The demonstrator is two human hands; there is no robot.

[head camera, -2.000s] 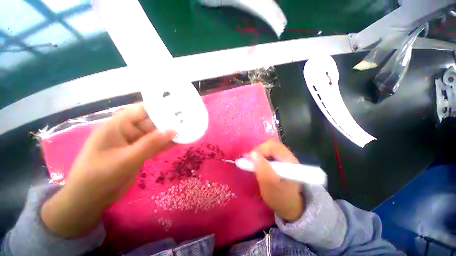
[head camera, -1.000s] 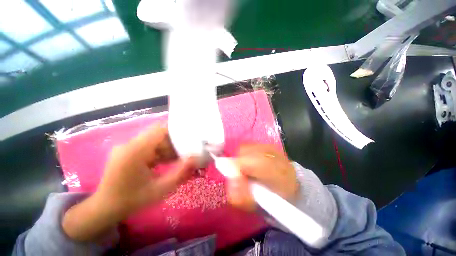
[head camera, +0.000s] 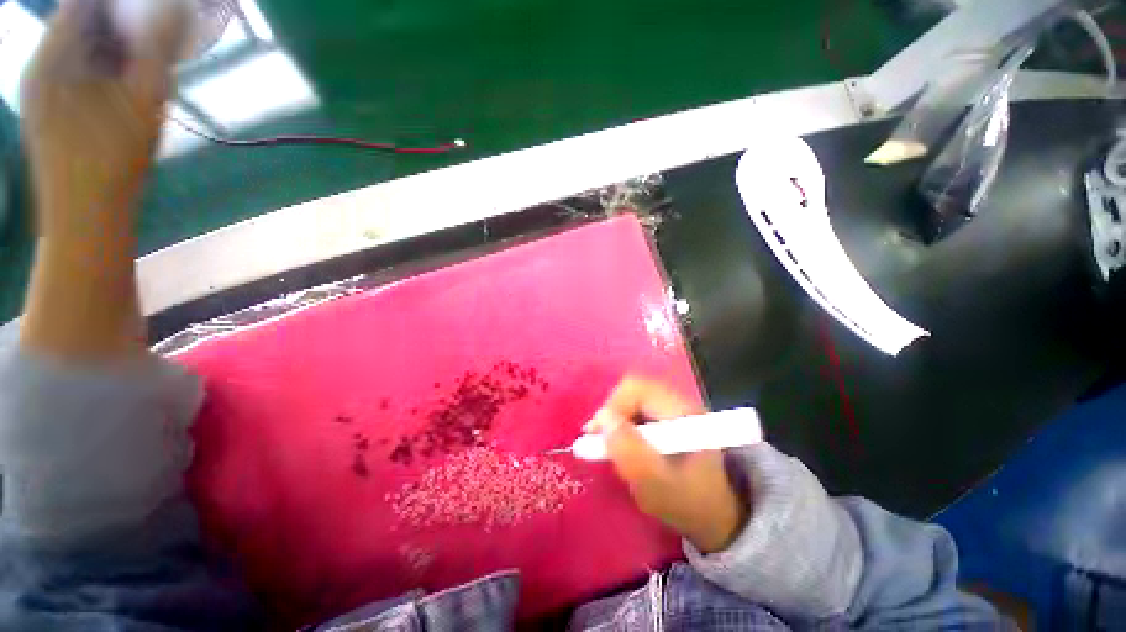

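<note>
My right hand (head camera: 661,463) holds a white pen-shaped tool (head camera: 698,432) low over the pink pad (head camera: 309,358), its thin tip pointing left at the edge of a heap of pale tiny parts (head camera: 488,490). A scatter of dark tiny parts (head camera: 463,414) lies just beyond the heap. My left hand (head camera: 93,136) is raised at the top left over the green belt, blurred and near the frame's edge. Something white (head camera: 154,25) is at its fingers, cut off by the top edge; I cannot tell how it is held. A thin dark-red lead wire (head camera: 333,142) lies across the belt.
A white slotted housing (head camera: 809,247) lies on the black bench (head camera: 766,407) right of the pad. A pale rail (head camera: 519,154) runs between bench and green belt (head camera: 556,56). Crumpled clear plastic (head camera: 969,161) hangs by the slanted post (head camera: 951,62). A metallic part (head camera: 1108,210) is at the right edge.
My left hand has moved from the pad to the upper left over the belt. The white housing is gone from above the pad. My right hand and tool have drawn away from where it was.
</note>
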